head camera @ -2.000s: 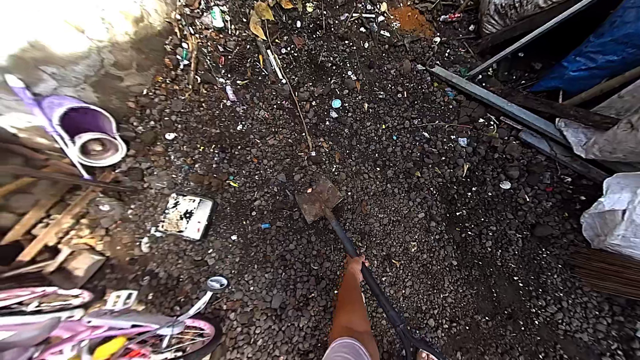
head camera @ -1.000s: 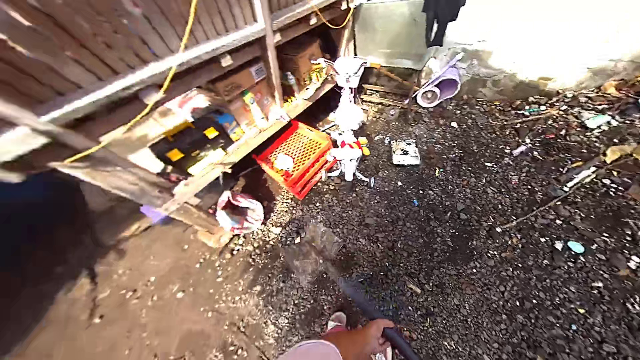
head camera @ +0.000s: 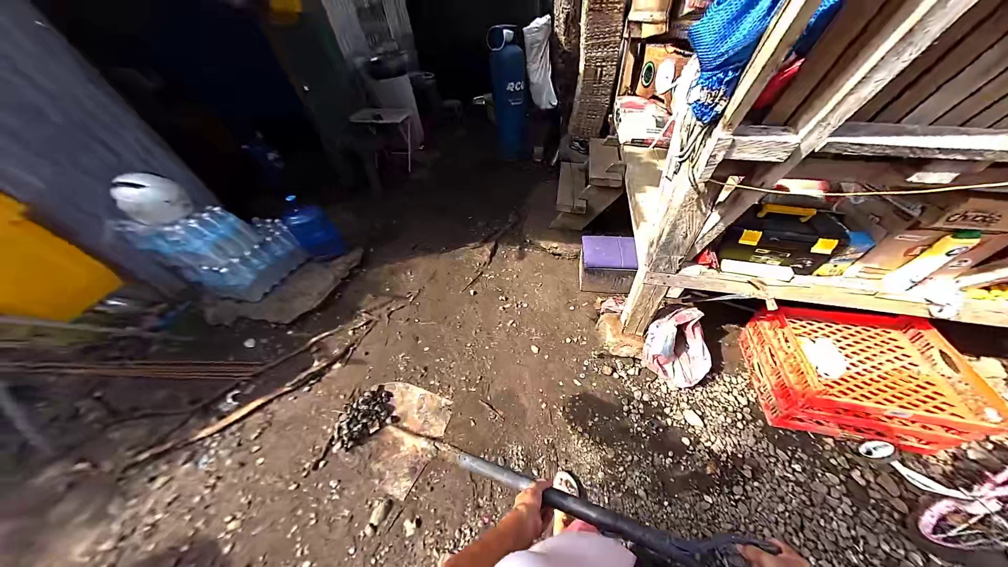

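Observation:
A shovel with a worn metal blade (head camera: 409, 433) lies low over the dirt, left of centre, and dark gravel (head camera: 366, 417) is heaped at the blade's left side. Its long dark shaft (head camera: 583, 508) runs down to the lower right. My left hand (head camera: 534, 504) is wrapped around the middle of this shaft. At the bottom edge, my right hand (head camera: 772, 555) is at the handle end, partly cut off by the frame. One of my feet, in a sandal (head camera: 565, 482), shows just behind the shaft.
Right: a red-orange plastic crate (head camera: 866, 378), a pink-white bag (head camera: 679, 346), a wooden shelf post (head camera: 669, 236) and a child's bicycle (head camera: 965, 512). Left: long sticks (head camera: 260, 402) and packed water bottles (head camera: 220, 252) on a slab. A blue gas cylinder (head camera: 509, 94) stands at the back.
The view has swung far to the left, from the gravel yard to the dirt passage. The shovel has moved along with it, and gravel now shows at its blade.

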